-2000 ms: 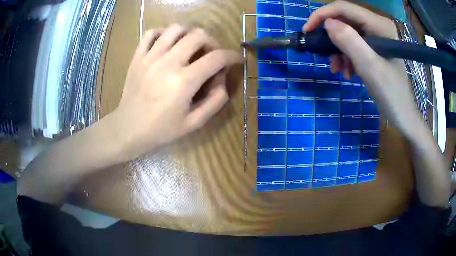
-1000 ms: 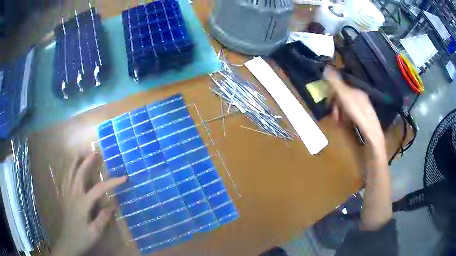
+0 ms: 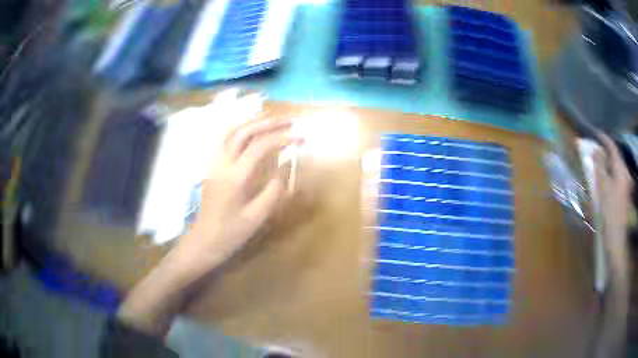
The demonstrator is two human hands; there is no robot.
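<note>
The bright blue solar cell sheet (image 3: 443, 231) lies flat on the brown tabletop, with silver lines running across it. My left hand (image 3: 241, 182) is over the bench left of the sheet, not touching it, fingers bent. A small pale streak shows at its fingertips; blur hides whether it is a held piece or glare. My right hand (image 3: 614, 175) is at the far right edge, blurred and narrow, beside the long white strip (image 3: 599, 224). Whether it holds anything cannot be told. The soldering iron cannot be made out.
White strips (image 3: 171, 168) lie left of my left hand, beside a dark stack (image 3: 120, 164). Dark blue cell stacks (image 3: 378, 35) (image 3: 487, 56) and white-edged panels (image 3: 241, 38) stand along the green mat (image 3: 308, 77). Silver ribbons (image 3: 565, 183) and a grey machine (image 3: 594, 84) are at the right.
The view has swung left, so the sheet appears further right and more upright. My left hand has left the sheet's edge and is over the bench beside the white strips.
</note>
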